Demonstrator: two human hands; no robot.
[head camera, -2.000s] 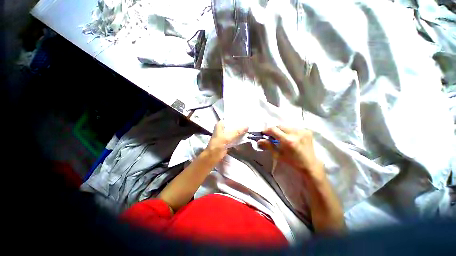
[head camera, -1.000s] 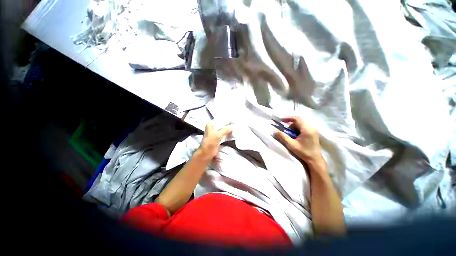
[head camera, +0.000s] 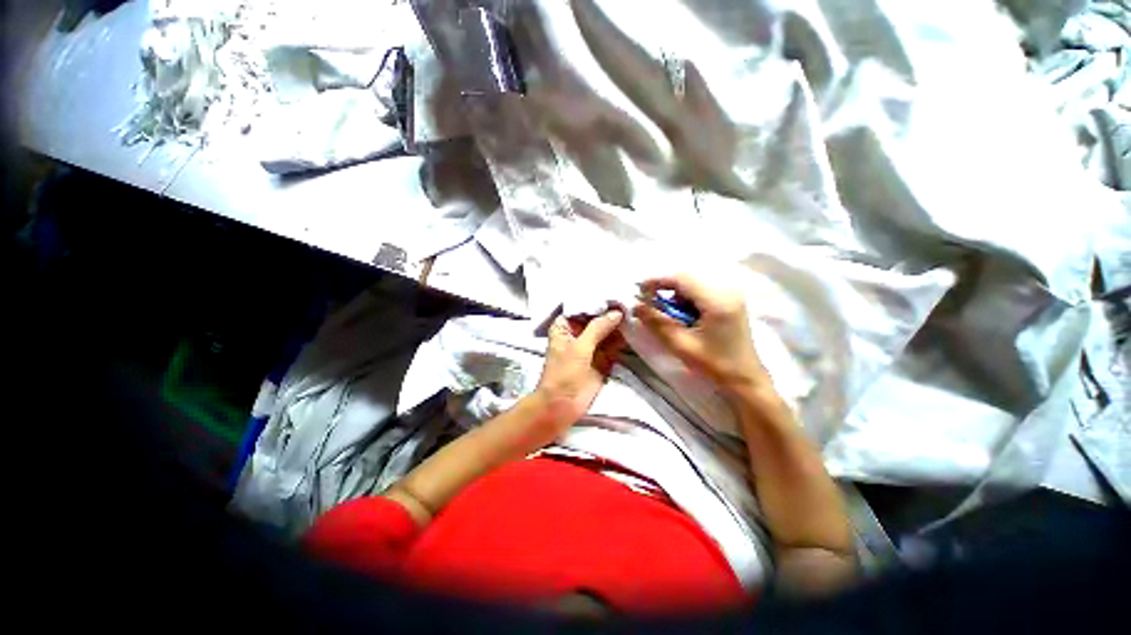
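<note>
A pale grey-beige garment (head camera: 744, 112) spreads over the table and hangs over its front edge onto my lap. My left hand (head camera: 579, 360) pinches the garment's edge near the table edge, thumb and fingers close together. My right hand (head camera: 709, 333) is just right of it, closed round the blue-handled thread snips (head camera: 676, 309). The snips' blades are hidden or too small to tell. The fingertips of both hands are close together over the cloth. Fine loose threads cannot be made out.
The white table (head camera: 273, 208) has a heap of whitish scraps (head camera: 186, 75) at the far left. A crumpled pale garment pile (head camera: 1098, 68) is at the far right. Pale garments (head camera: 335, 397) lie low at the left beside a blue rim, with a green crate (head camera: 199, 403) behind.
My right hand with the snips has moved left, closer to my left hand. My left hand has shifted slightly right along the cloth. The view has turned, and the table shows further left.
</note>
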